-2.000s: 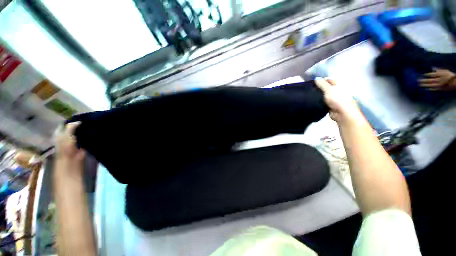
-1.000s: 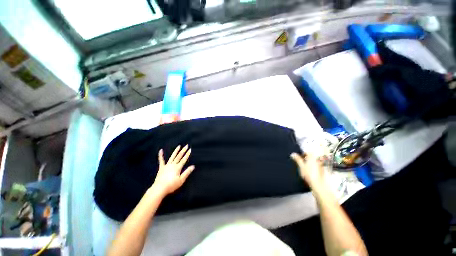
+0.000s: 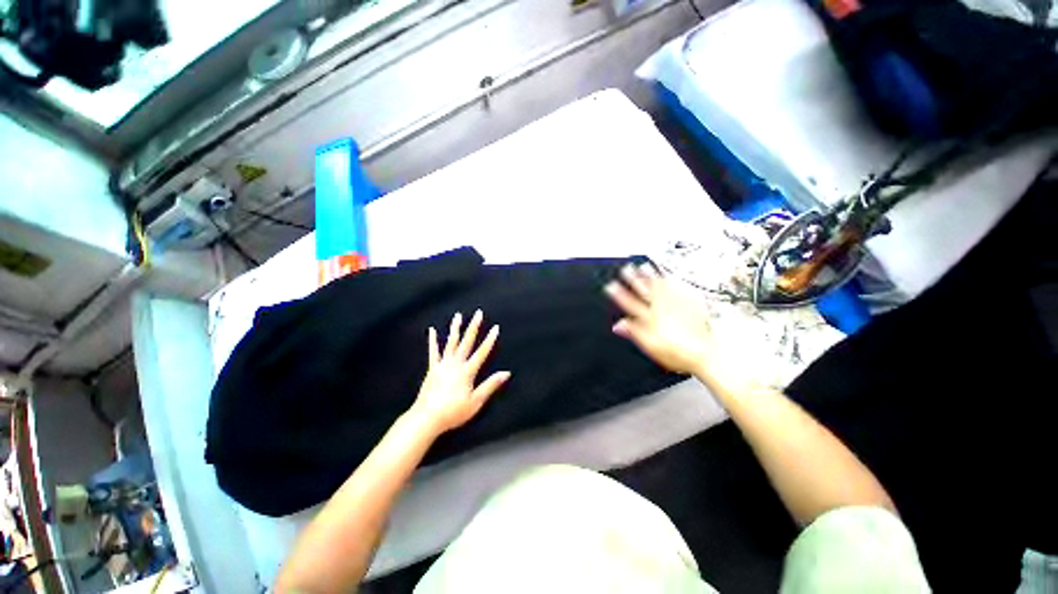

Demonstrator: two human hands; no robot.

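A black garment (image 3: 348, 360) lies spread over the padded form on the white ironing table, its cloth covering the form. My left hand (image 3: 456, 377) lies on the middle of the garment, palm down with fingers spread. My right hand (image 3: 661, 316) is at the garment's right end, fingers apart and slightly blurred; whether it presses on the cloth I cannot tell. Neither hand grips anything. A steam iron (image 3: 816, 258) with a brown-orange handle rests at the right on a crumpled whitish cloth (image 3: 725, 279).
A blue arm (image 3: 340, 209) with a red-orange label stands behind the garment. The white ironing table (image 3: 545, 174) has a light blue side (image 3: 191, 429) at left. A second table (image 3: 772, 104) holds black cloth (image 3: 951, 70) at upper right. More black cloth (image 3: 928, 395) hangs at lower right.
The garment went from being held up by both hands to lying over the form. Since one second ago, my left hand moved right and my right hand moved up and left. The view has tilted.
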